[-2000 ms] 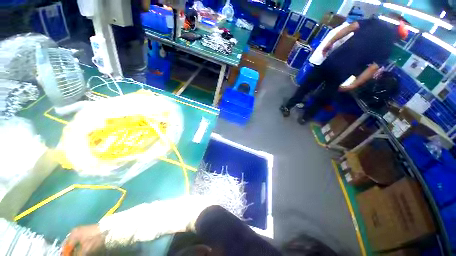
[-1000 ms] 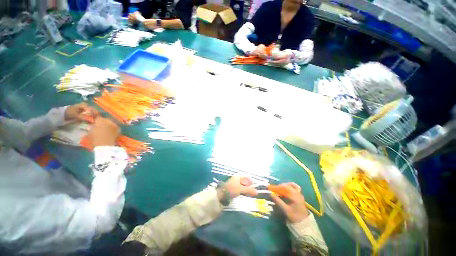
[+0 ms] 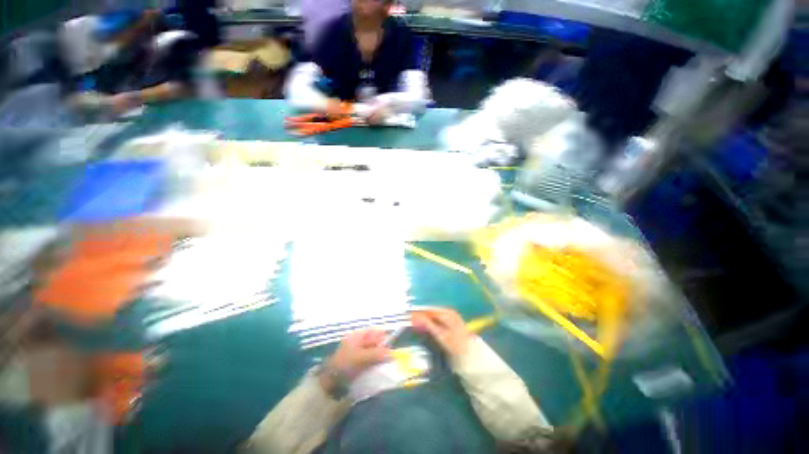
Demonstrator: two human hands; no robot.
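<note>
The view is blurred. My left hand and my right hand are close together just below the main pile of white wires. A short white wire runs between the fingertips of both hands, pinched at each side. Its fine detail is lost in blur. A small bundle of white pieces with yellow ends lies on the table under my hands. A yellow strip lies to the right of the white pile. Whether a marker is between my fingers cannot be told.
A clear bag of tangled yellow strip is at right, with a barcode label nearby. A long white bin stands behind the piles. A second white pile, orange pile and blue tray are left. A person sits opposite.
The view has swung from the aisle and fan back to the bench, then further right, so the piles now stand further left. My hands remain close together over the small bundle.
</note>
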